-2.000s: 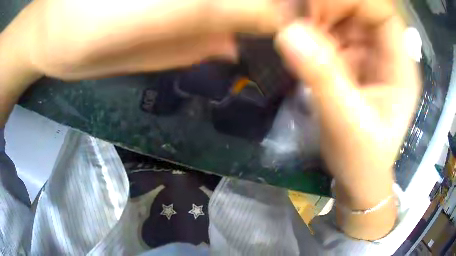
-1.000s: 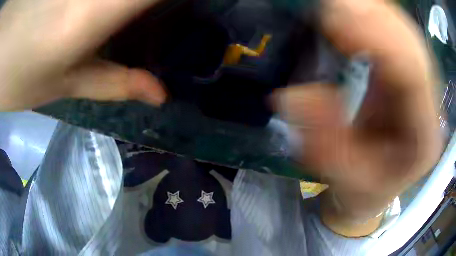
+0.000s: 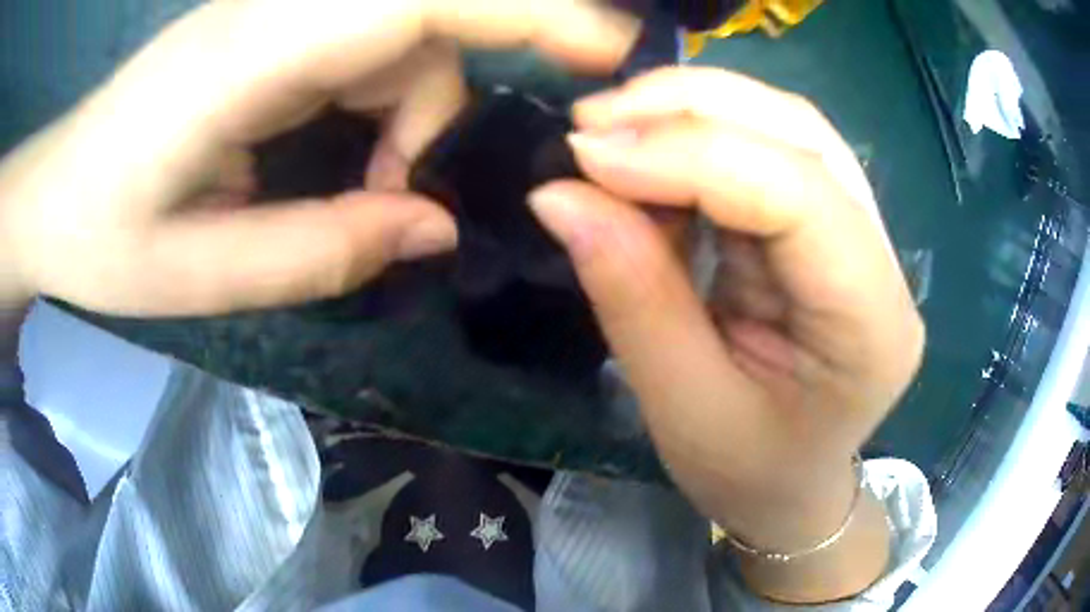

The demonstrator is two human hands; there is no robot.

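Note:
A glossy black display module (image 3: 508, 161) is between my two hands, above the dark green mat (image 3: 395, 383). My left hand (image 3: 227, 179) holds its left edge between thumb and a finger, with the index finger stretched out above it. My right hand (image 3: 765, 251) pinches its right edge with thumb and fingertips. A flat black pad (image 3: 526, 323) lies just below the module; their shared border is too dark to tell. No orange tail shows on the held module. Part of the black shapes is hidden behind my fingers.
Orange tails (image 3: 771, 17) bunch at the far side, cut by the picture's edge. Thin dark tweezers, perhaps, (image 3: 938, 102) and a white scrap (image 3: 994, 93) lie at far right. A dark striped row (image 3: 1016, 317) lies beside the pale curved rail (image 3: 1028, 478).
Both hands have come together around the black module from farther apart. The orange tail seen between them earlier is out of sight. The far orange tails now show at the top.

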